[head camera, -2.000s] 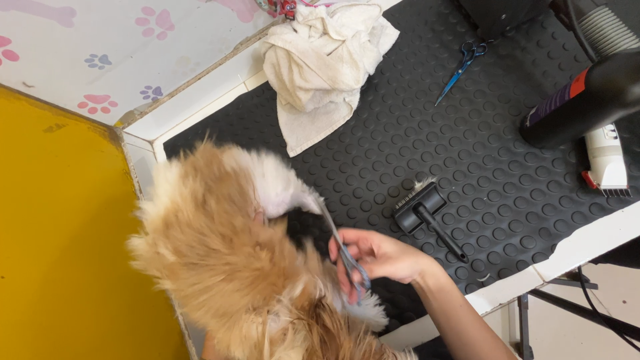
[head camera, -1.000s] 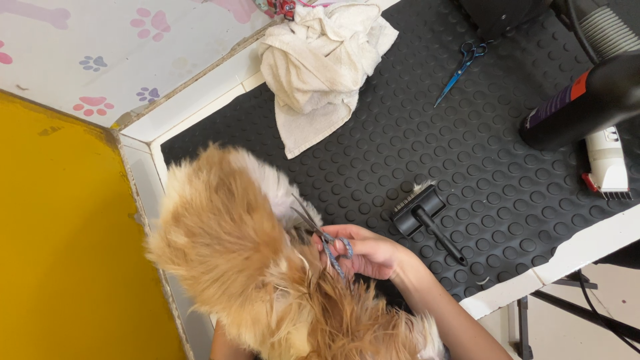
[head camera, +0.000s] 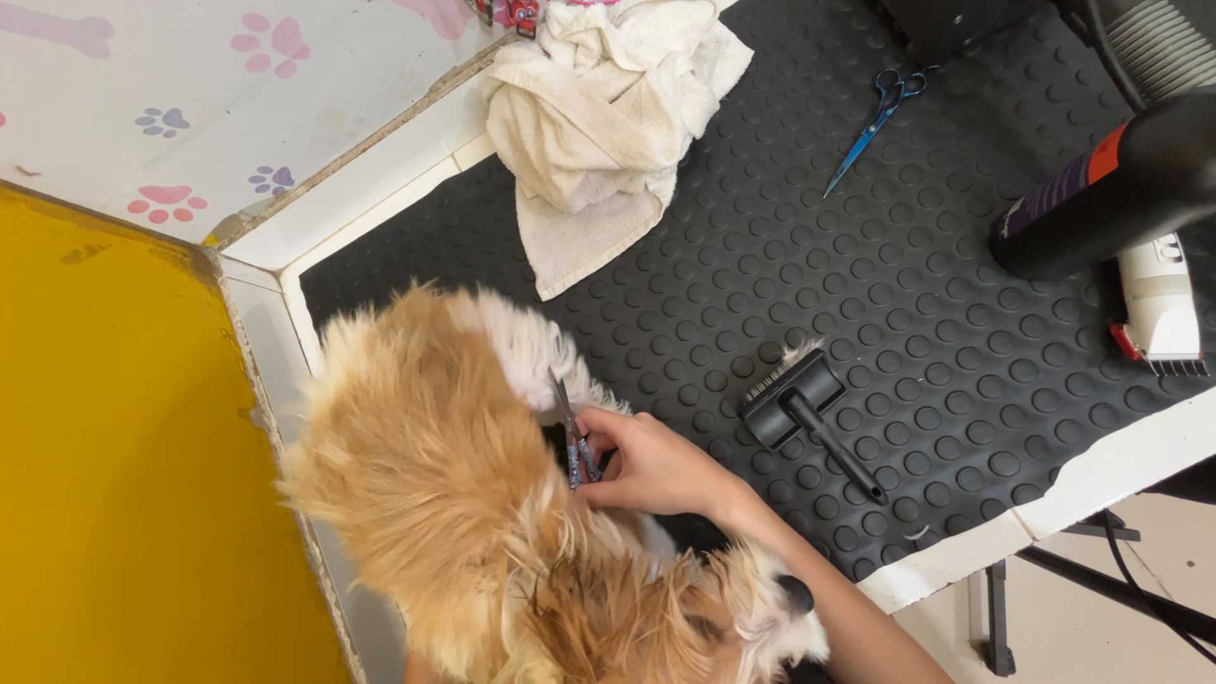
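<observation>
A tan and white long-haired dog (head camera: 446, 456) stands on the black studded rubber mat (head camera: 703, 313), its nose toward the lower right. My right hand (head camera: 646, 465) holds a pair of grooming scissors (head camera: 573, 437) by the patterned finger loops, between thumb and fingers. The blades point up against the white fur of the dog's leg (head camera: 537, 356) and look nearly closed. My left hand is hidden behind the dog's body; only a bit of skin shows at the bottom edge.
A slicker brush (head camera: 793, 399) with fur in its pins lies right of my hand. Blue scissors (head camera: 874, 128), a crumpled cream towel (head camera: 608, 123), a black bottle (head camera: 1092, 195) and a white hair clipper (head camera: 1161, 299) are on the mat. A yellow wall (head camera: 123, 437) borders the left.
The dog's head has turned, and its black nose now shows at the lower right. My right hand stays by the leg with the scissors, whose blades stood wider apart a second ago.
</observation>
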